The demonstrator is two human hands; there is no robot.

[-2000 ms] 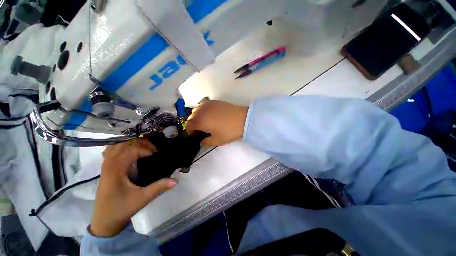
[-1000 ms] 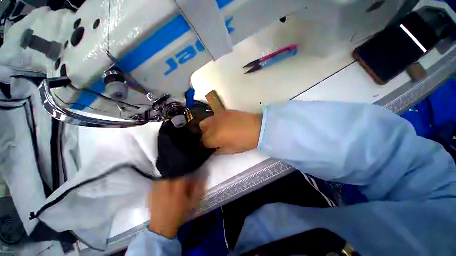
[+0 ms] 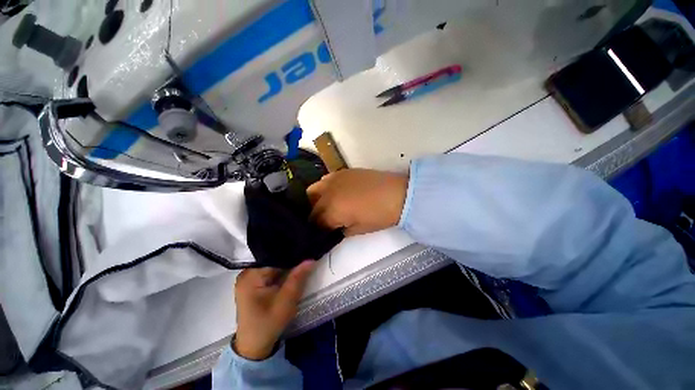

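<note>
A black fabric piece (image 3: 283,232) lies under the needle area of the white sewing machine (image 3: 228,72). It meets a white garment panel (image 3: 164,221) with a thin black edge line on its left. My right hand (image 3: 358,201) presses on the black fabric's right side, fingertips bent onto it. My left hand (image 3: 267,301) is at the fabric's lower edge near the table's front, thumb and fingers pinching that edge. The presser foot area (image 3: 274,177) is partly hidden by fabric and metal parts.
A tan block (image 3: 329,151) and a small blue piece (image 3: 293,142) sit beside the foot. A curved chrome bar (image 3: 114,177) is left of the needle. Pink and blue slim tools (image 3: 421,85) and a smartphone (image 3: 610,78) lie farther right. A measuring tape edge (image 3: 373,273) runs along the table front.
My left hand moved from the fabric's left side down to its lower edge. The black fabric is spread flatter, and the tan block was uncovered. My right hand shifted slightly right and down.
</note>
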